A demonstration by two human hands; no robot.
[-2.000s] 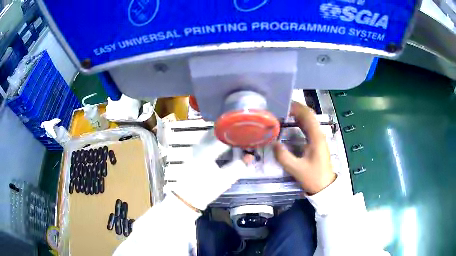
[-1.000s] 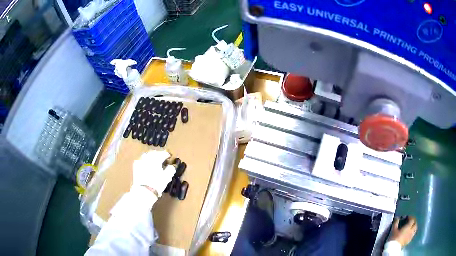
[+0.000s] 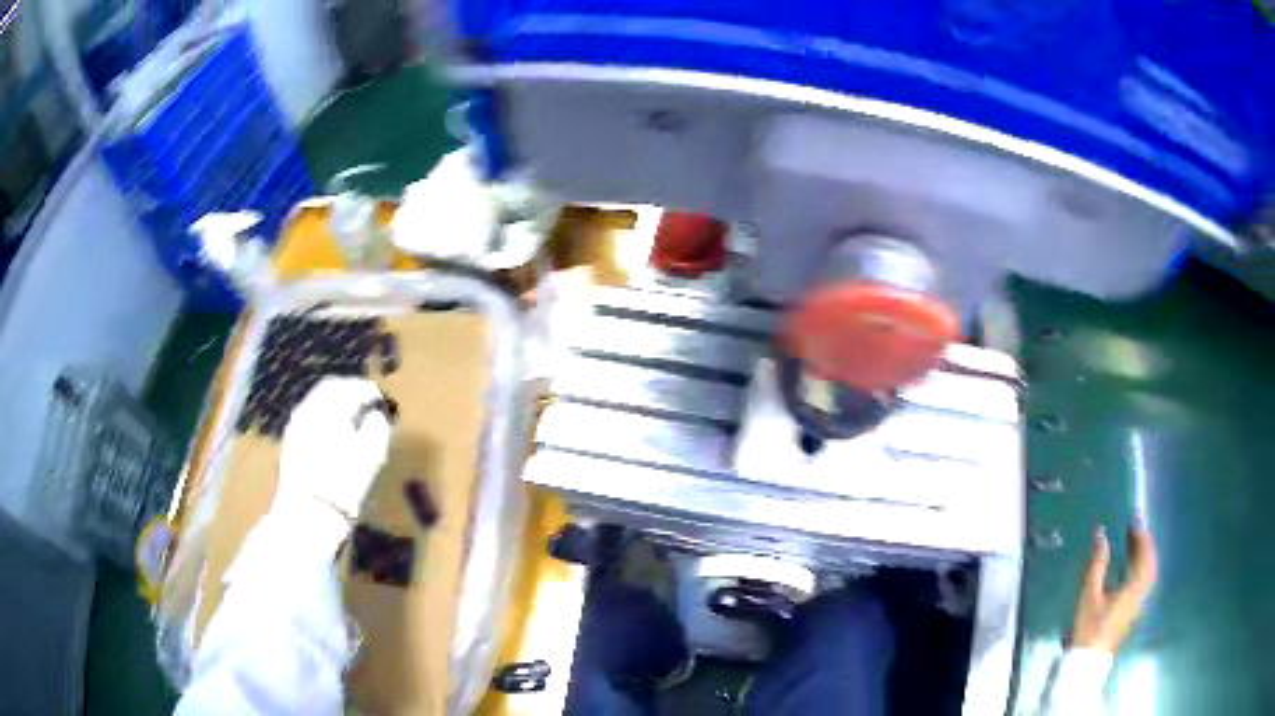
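Note:
My left hand, in a white glove, is over the lined tray beside the rows of black plastic parts. A dark part shows at its fingertips, blurred. A few more black parts lie lower in the tray. My right hand is bare, right of the machine, fingers apart and empty. The white fixture sits on the slotted worktable. The dark printing pad with pale strips is above it, partly behind the red-orange knob. Whether the fixture holds a part is hidden.
The blue printer head spans the top. A second red round piece is at the table's rear left. White wipes, a wash bottle and a spray bottle stand behind the tray. A black part lies on the bench edge.
The view has swung right. My left hand has moved from the loose parts up towards the rows. My right hand has opened its fingers. The printing pad now shows over the fixture.

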